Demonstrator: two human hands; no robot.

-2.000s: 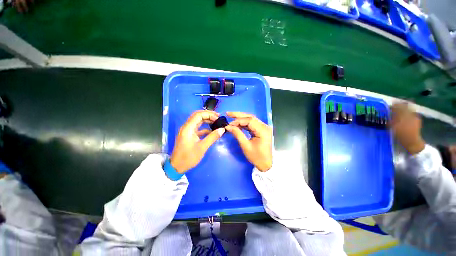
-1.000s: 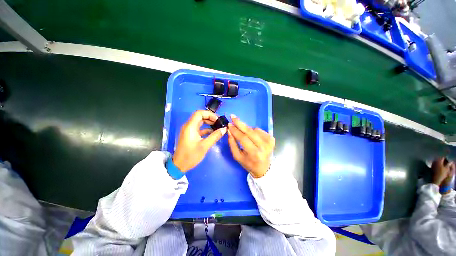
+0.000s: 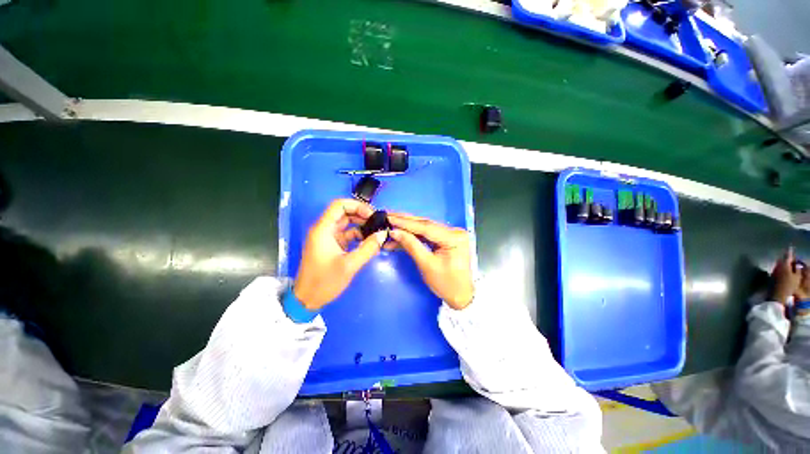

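A small black unit (image 3: 376, 223) is held between the fingertips of both hands, above the blue work tray (image 3: 382, 372). My left hand (image 3: 329, 259) grips it from the left; a blue band is on that wrist. My right hand (image 3: 440, 259) has its thumb and fingertips on the unit's right side. The fingers hide much of it. Two black units (image 3: 386, 159) stand side by side at the tray's far end, with thin leads in front of them. Another black unit (image 3: 366, 187) lies just beyond my left fingers. Tiny dark parts (image 3: 384, 358) lie near the tray's near edge.
A second blue tray (image 3: 622, 372) on the right holds rows of black units (image 3: 644, 214) with green strips. A black unit (image 3: 491, 119) lies on the green belt (image 3: 266, 53). Filled blue trays (image 3: 573, 31) stand across the belt. Another person's hands (image 3: 787, 278) are at the far right.
The black unit on the belt has moved left. My right fingers have closed in flatter against the held unit. The other person's hand has withdrawn from the right tray since the earliest frame.
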